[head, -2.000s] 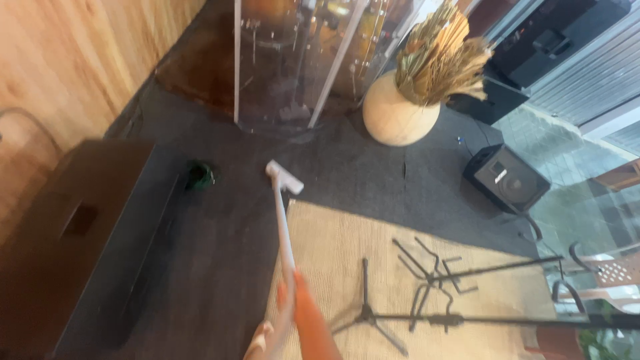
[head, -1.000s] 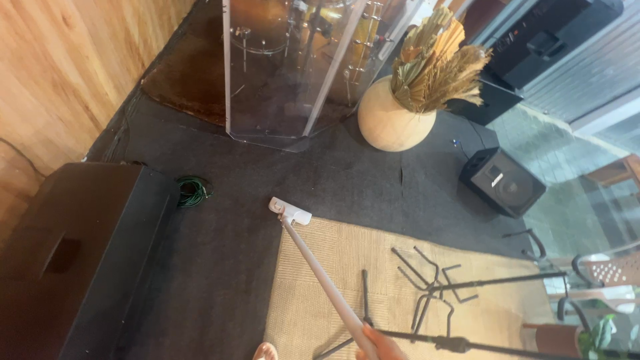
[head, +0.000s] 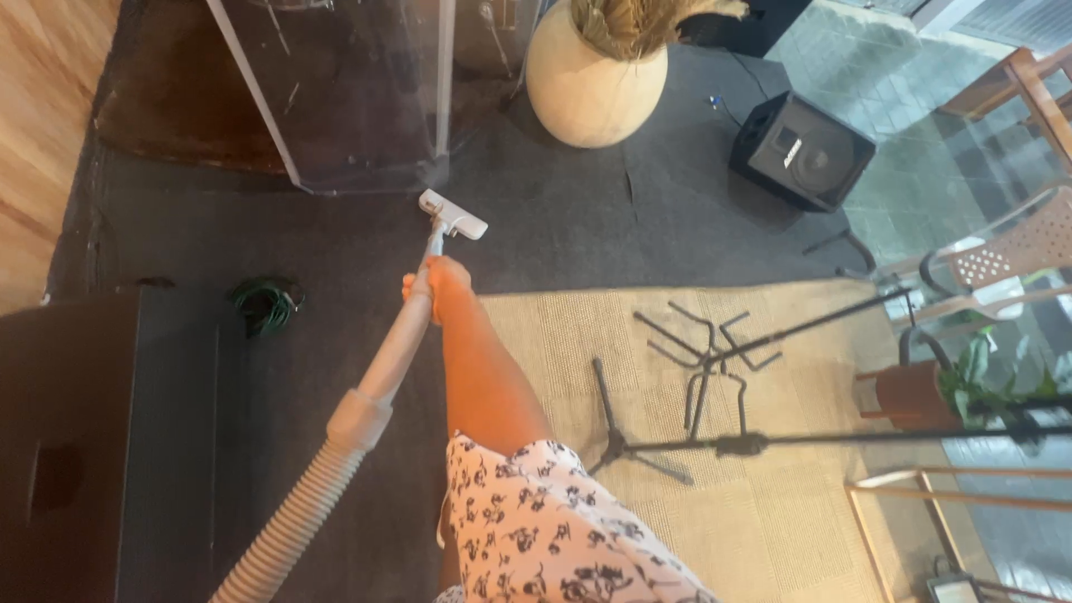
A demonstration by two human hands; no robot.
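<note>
My right hand (head: 444,280) is closed around the pale wand (head: 406,327) of a vacuum cleaner, with the arm in a white, dark-patterned sleeve. Beyond the hand, the white floor nozzle (head: 453,215) lies on dark carpet, just off the lower corner of a clear screen (head: 360,100). From the wand's near end a ribbed hose (head: 293,519) runs out of view at the lower left. My left hand is not in view.
A coiled green cable (head: 264,306) lies beside a large black cabinet (head: 67,452). Past the nozzle stand a round cream vase (head: 595,92) and a floor speaker (head: 804,155). Black stands (head: 708,360) cover part of the beige rug (head: 586,327) at right.
The nozzle has moved from near the rug's corner to beside the clear screen's base. My right hand and patterned sleeve now show more fully, along with the ribbed hose.
</note>
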